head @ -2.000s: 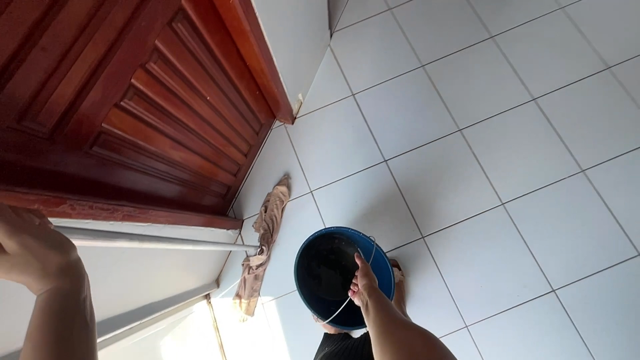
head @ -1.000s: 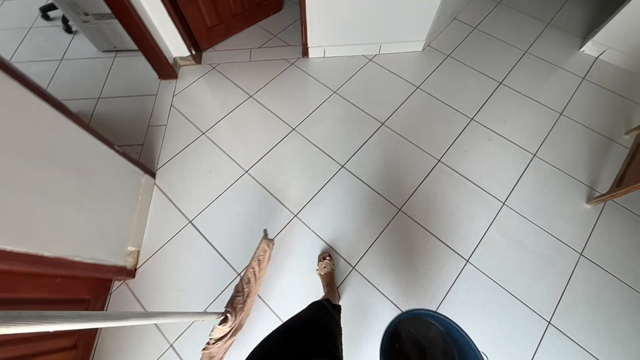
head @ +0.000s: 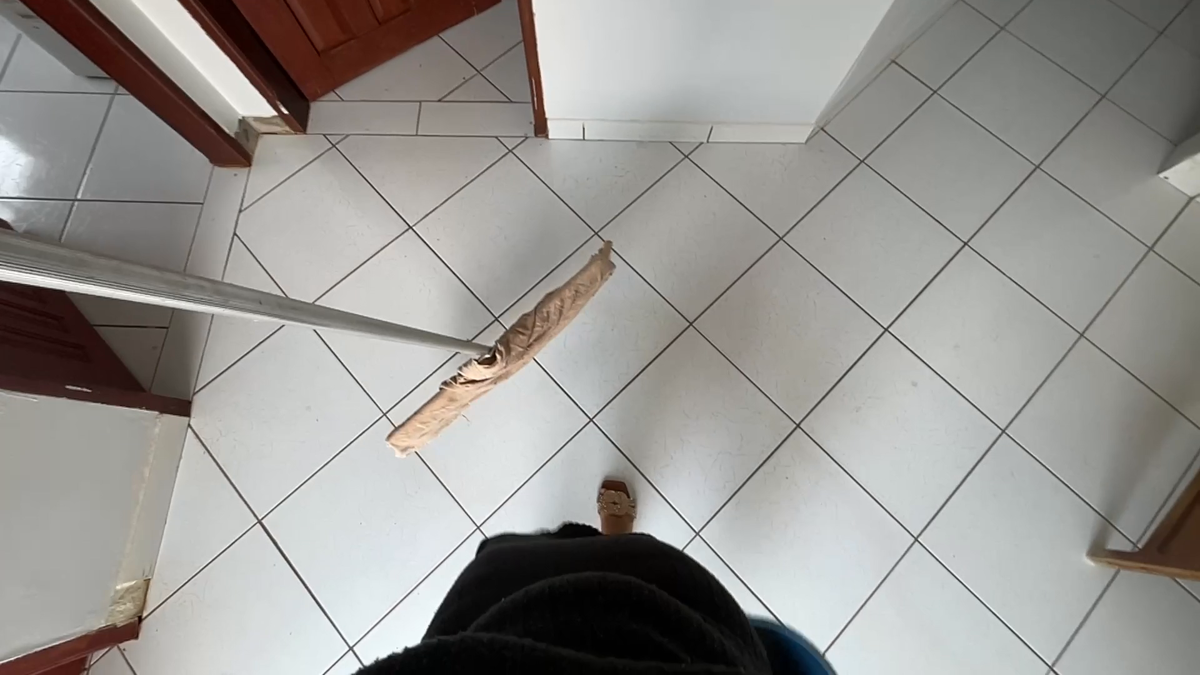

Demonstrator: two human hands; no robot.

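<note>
Neither my left hand nor my right hand shows in the head view. A pale metal pole [head: 244, 298] enters from the left edge and slants down to a long head wrapped in a brown cloth [head: 534, 328], which lies on the white tiled floor ahead of me. The pole's upper end is out of the picture. Part of a blue bucket [head: 792, 649] shows at the bottom edge, partly hidden behind my dark clothing [head: 600, 609]. Whether a hand holds the bucket cannot be seen.
My sandalled foot [head: 616, 504] is on the tiles below the cloth. A white wall [head: 694, 66] stands ahead, beside an open reddish wooden door [head: 361, 37]. Other door frames [head: 141, 84] are at the left. A wooden furniture piece [head: 1158, 544] juts in at the right edge.
Both hands, in view two seconds ago with one at the bucket, have left the picture. The view has swung away from the panelled door, and the cloth-wrapped head now lies further out on the tiles.
</note>
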